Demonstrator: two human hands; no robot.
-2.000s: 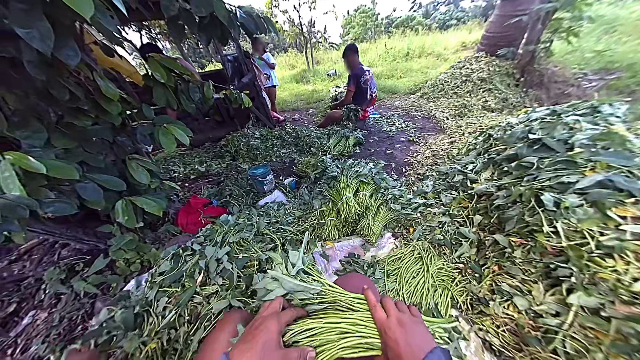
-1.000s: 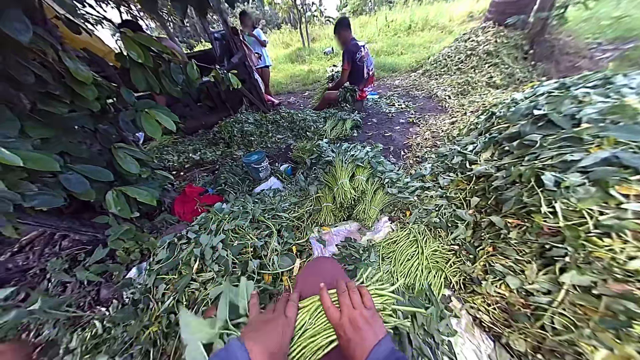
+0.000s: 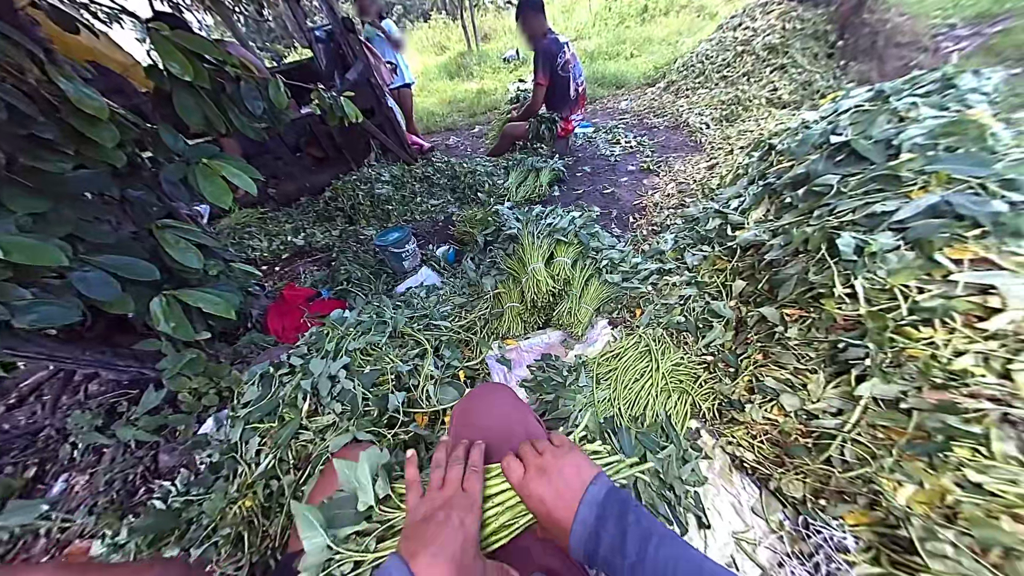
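Observation:
A bundle of long green stems (image 3: 506,506) with leaves at its left end lies across my lap, below my raised knee (image 3: 492,420). My left hand (image 3: 448,504) rests flat on the bundle with fingers spread. My right hand (image 3: 552,480) is curled over the stems just to the right, its fingers bent around them; the thumb's hold underneath is partly hidden. A loose pile of cut stems (image 3: 652,380) lies beyond my right hand. Several tied bundles of stems (image 3: 538,272) stand together farther ahead, beside a crumpled plastic sheet (image 3: 524,356).
Heaped leafy vines (image 3: 872,232) rise at the right. A lidded bucket (image 3: 398,250) and a red cloth (image 3: 296,314) lie ahead to the left, near overhanging branches. One person (image 3: 552,80) sits farther off with greens; another person (image 3: 392,56) stands behind.
Two seconds ago my hands were apart at either end of the stems; now they are close together over the bundle. My right hand has gone from fingers extended to curled.

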